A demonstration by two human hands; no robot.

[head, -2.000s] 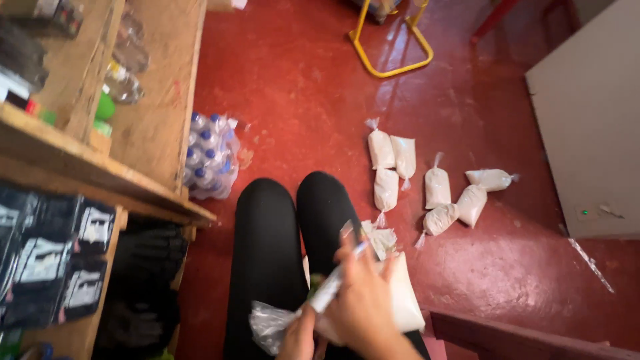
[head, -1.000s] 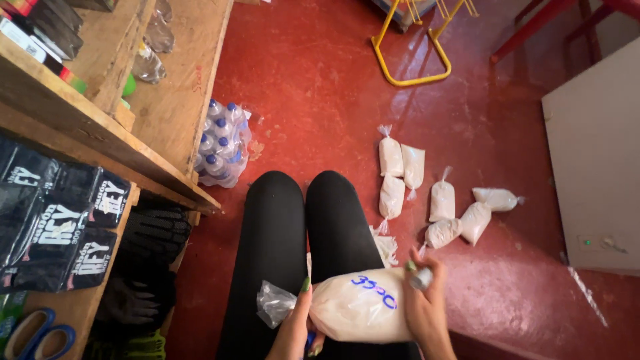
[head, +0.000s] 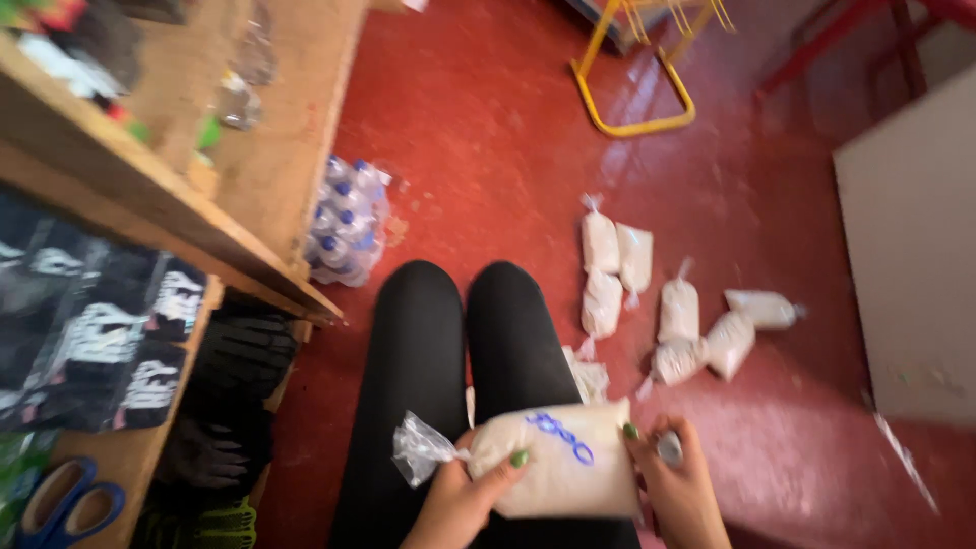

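Observation:
Over my lap lies a tied clear plastic bag of pale powder or grain (head: 568, 473), marked with blue handwriting, its knotted end pointing left. My left hand (head: 476, 488) grips it near the knot, thumb on top. At the bag's right end is my right hand (head: 675, 473), thumb against the bag's edge and fingers curled around a small grey-white cylinder, perhaps a marker; most of it is hidden. Several similar tied bags rest on the red floor in two groups, one nearer (head: 601, 244) and one further right (head: 679, 313). Crumpled whitish plastic (head: 589, 375) shows beside my right thigh.
Wooden shelves (head: 252, 221) at left hold dark packages (head: 107, 328), dark gloves (head: 240, 343) and blue-handled scissors (head: 72, 507). Shrink-wrapped bottles with blue caps (head: 347, 225) stand beside them. A yellow metal frame (head: 640, 126) stands ahead, and a pale panel (head: 915, 252) is at right.
The held bag, blurred and partly hidden two seconds ago, now shows its marked face. Since one second ago its writing has turned to a different slant, and my left thumb has moved onto its top.

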